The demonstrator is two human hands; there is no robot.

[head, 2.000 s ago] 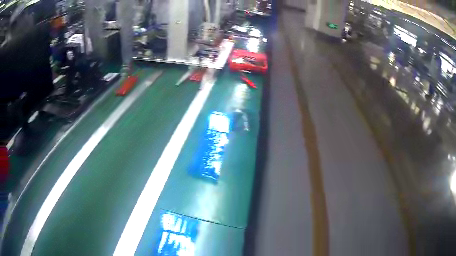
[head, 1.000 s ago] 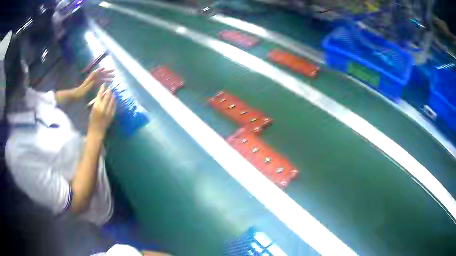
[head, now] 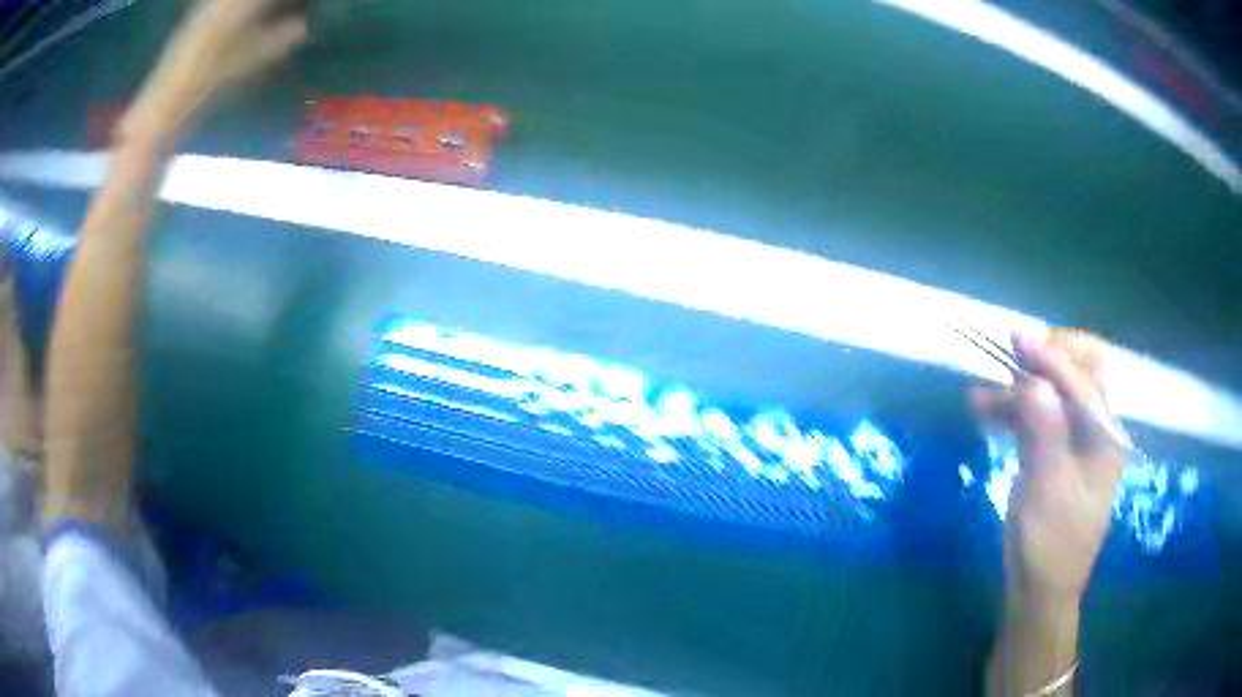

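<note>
My left hand [head: 225, 55] is blurred and cut by the top edge at the upper left, reaching over the green lane; whether it holds anything cannot be told. My right hand [head: 1062, 422] is at the right, with slim tweezers [head: 986, 347] between its fingers, tips pointing up and left over the white strip. A red-brown fixture [head: 402, 134] with a row of small round components lies on the lane, right of my left forearm. A shiny blue sheet [head: 613, 436] with pale rings lies in front of me; its right part runs beneath my right hand.
A white strip [head: 545, 245] crosses the green surface between sheet and fixture. Part of another red fixture [head: 112, 125] shows behind my left forearm. Another person's arm [head: 14, 368] is at the left edge, near more blue sheet [head: 34, 238]. A second white strip curves at the upper right.
The view has swung from the aisle, past another worker and several fixtures, down to the blue sheet. Both my hands are now in view, the left extended across the strip, the right with tweezers.
</note>
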